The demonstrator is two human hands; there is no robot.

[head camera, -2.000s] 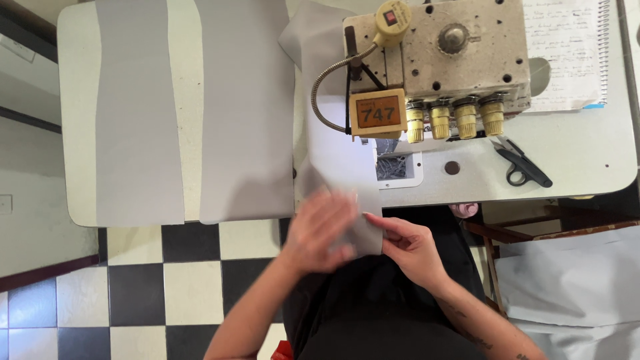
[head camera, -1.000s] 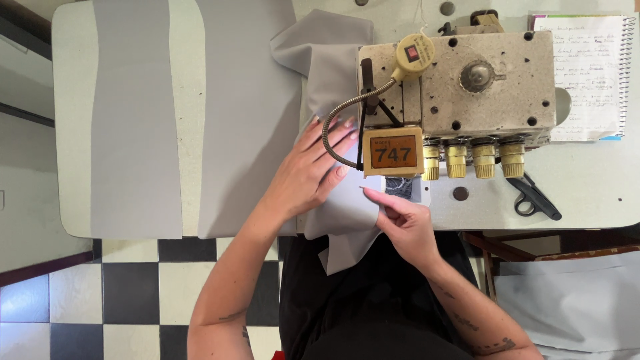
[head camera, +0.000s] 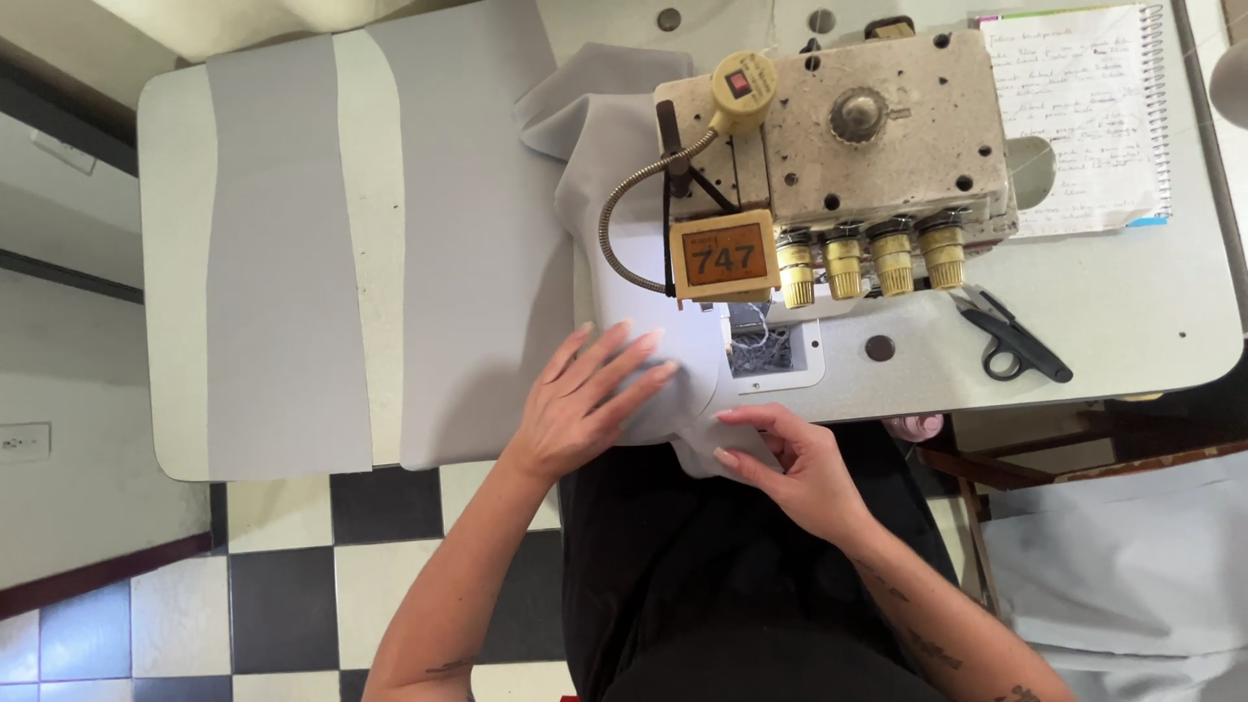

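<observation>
A grey fabric piece (head camera: pixel 624 263) lies bunched at the left of an overlock sewing machine (head camera: pixel 877 117), partly under its lit head. My left hand (head camera: pixel 585 400) rests flat on this fabric, fingers spread. Just below the table's front edge, my right hand (head camera: pixel 795 463) pinches the fabric's near end between thumb and fingers. The machine's housing hides the needle area. Beside the fabric edge, an opening in the machine bed (head camera: pixel 765 351) holds dark fibres and a loose white thread.
Two flat grey fabric panels (head camera: pixel 278 253) lie at the left of the table (head camera: pixel 175 292). Black-handled thread snips (head camera: pixel 1019 341) and a handwritten spiral notebook (head camera: pixel 1072 127) are at the right. More grey fabric (head camera: pixel 1121 565) hangs over a wooden frame at lower right.
Since one second ago, my right hand has moved down off the machine bed with the fabric end. My left hand has come toward the table's front edge, still on the fabric.
</observation>
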